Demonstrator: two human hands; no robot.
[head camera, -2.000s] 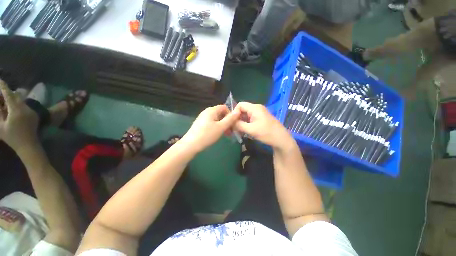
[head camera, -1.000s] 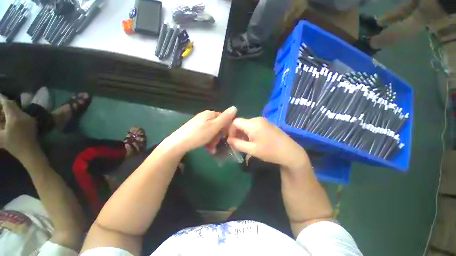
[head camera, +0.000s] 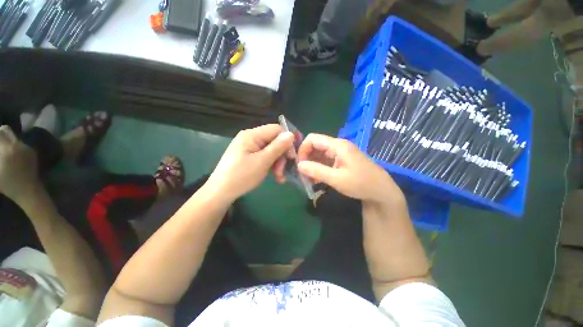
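Note:
A small clear poly bag (head camera: 303, 181), greyish and shiny, is held above my lap in the middle of the view, tilted with its upper end to the left. A bit of dark red shows at it between the hands. My left hand (head camera: 250, 156) grips the bag's upper part between thumb and fingers. My right hand (head camera: 339, 167) is at the bag's right side with thumb and fingertips close together; whether they pinch the bag is hard to tell. The fingers hide part of the bag and its contents.
A blue crate (head camera: 441, 185) of black rods with white ends stands at the right, above another blue crate (head camera: 427, 212). A white table (head camera: 153, 54) at the upper left bears black tubes, a dark device and an orange part. A neighbouring person's arm (head camera: 48, 211) is at the left.
The bag has turned more upright between my hands and more of its length shows. My left hand has moved up a little. The table has shifted up and left in view.

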